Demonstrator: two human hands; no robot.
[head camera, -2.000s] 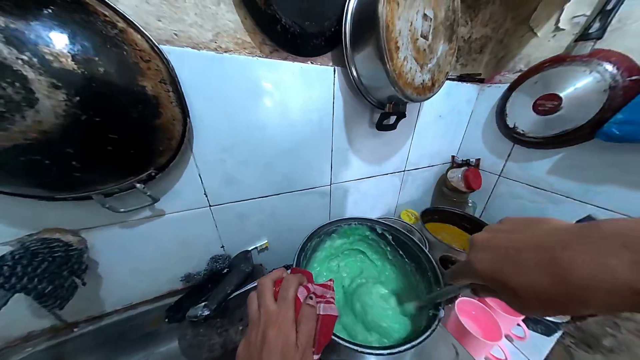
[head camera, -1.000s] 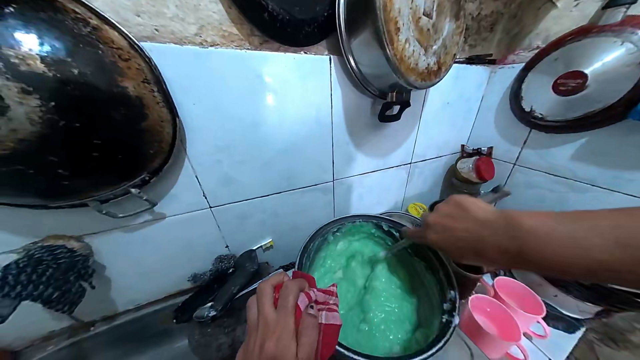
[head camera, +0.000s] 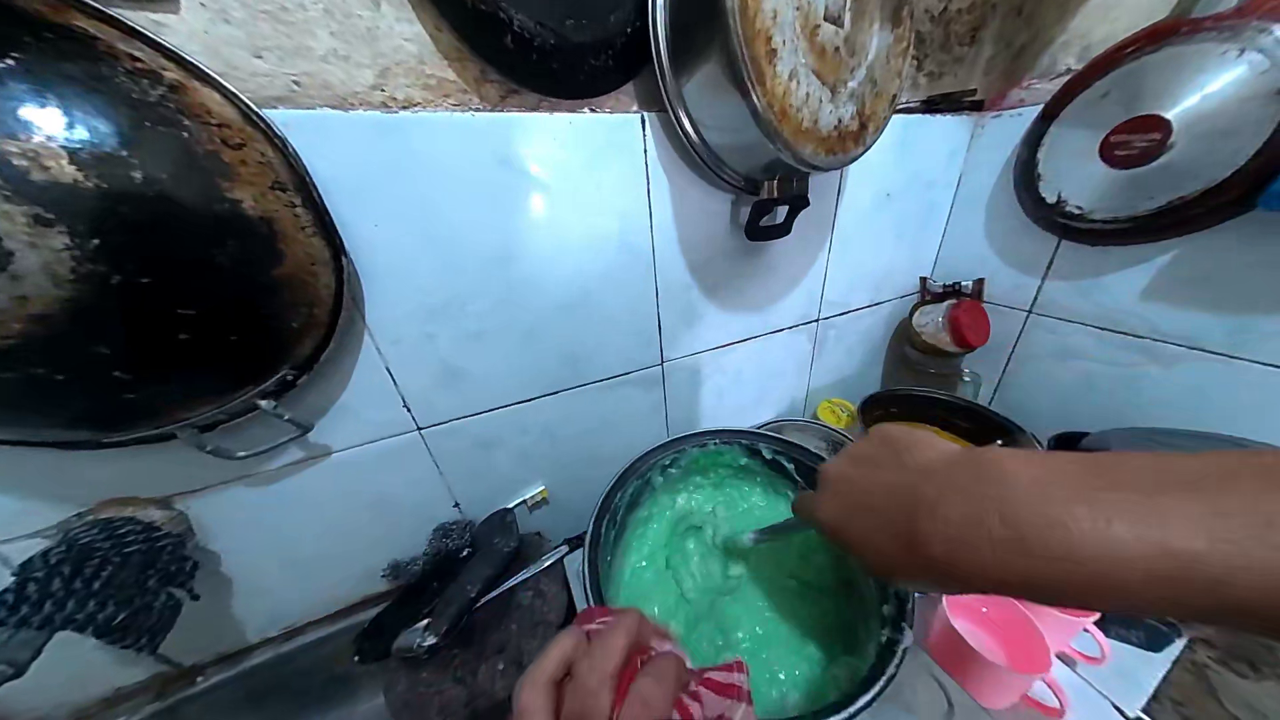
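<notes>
A dark-rimmed metal pot (head camera: 650, 455) holds a thick, lumpy green mixture (head camera: 700, 590). My right hand (head camera: 885, 495) is closed on the handle of a metal utensil (head camera: 775, 530), whose lower end is sunk in the mixture; its shape there is hidden. At the pot's near left rim, my left hand (head camera: 610, 670) grips a red-and-white cloth (head camera: 715, 690). Part of that cloth is hidden under the fingers.
Pink plastic mugs (head camera: 990, 650) stand right of the pot. Behind my right wrist is a dark pan (head camera: 940, 405), near a red-lidded jar (head camera: 940, 330). Black-handled utensils (head camera: 480, 570) lie left. A large blackened pan (head camera: 150, 240) and a steel pot (head camera: 720, 100) hang on the tiled wall.
My right hand and the utensil have moved about over the green mixture, whose surface has changed shape. The left hand keeps its hold on the cloth at the rim.
</notes>
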